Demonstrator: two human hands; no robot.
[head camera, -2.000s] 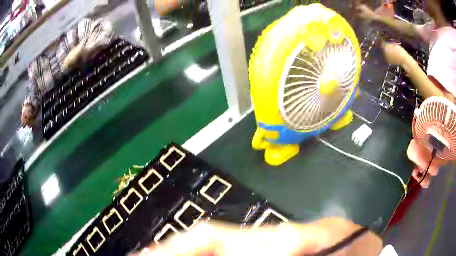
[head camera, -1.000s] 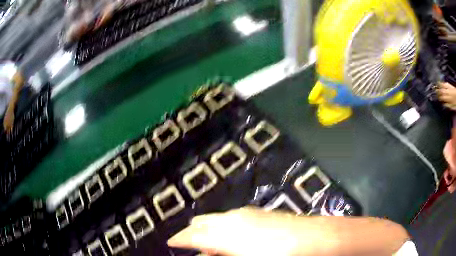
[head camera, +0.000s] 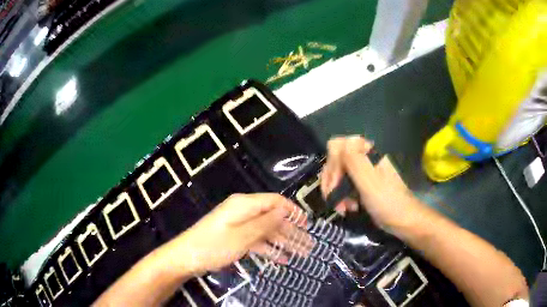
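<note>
My left hand (head camera: 240, 231) holds a clear carrier sheet (head camera: 294, 264) by its upper edge; rows of tiny curved pale strips show on it. The sheet lies over a shiny black blister tray (head camera: 264, 141), hiding part of it. Pale open rectangular frames (head camera: 201, 149) sit in rows of the tray's pockets. My right hand (head camera: 366, 183) is just right of the sheet's top, above a partly hidden frame, fingers curled. Something dark shows at its fingers, but blur hides whether it is a held tool.
A green conveyor belt (head camera: 150, 66) with a pale edge rail (head camera: 324, 90) runs behind the tray. Yellowish scraps (head camera: 294, 62) lie on the belt. A grey post (head camera: 397, 30) rises from the rail. A yellow fan (head camera: 492, 90) and white cable (head camera: 517, 201) are at right on the dark-green surface.
The view has moved closer over the tray, and the fan has shifted to the right edge. My left hand and the carrier sheet have come into view. My right hand is now raised, fingers curled.
</note>
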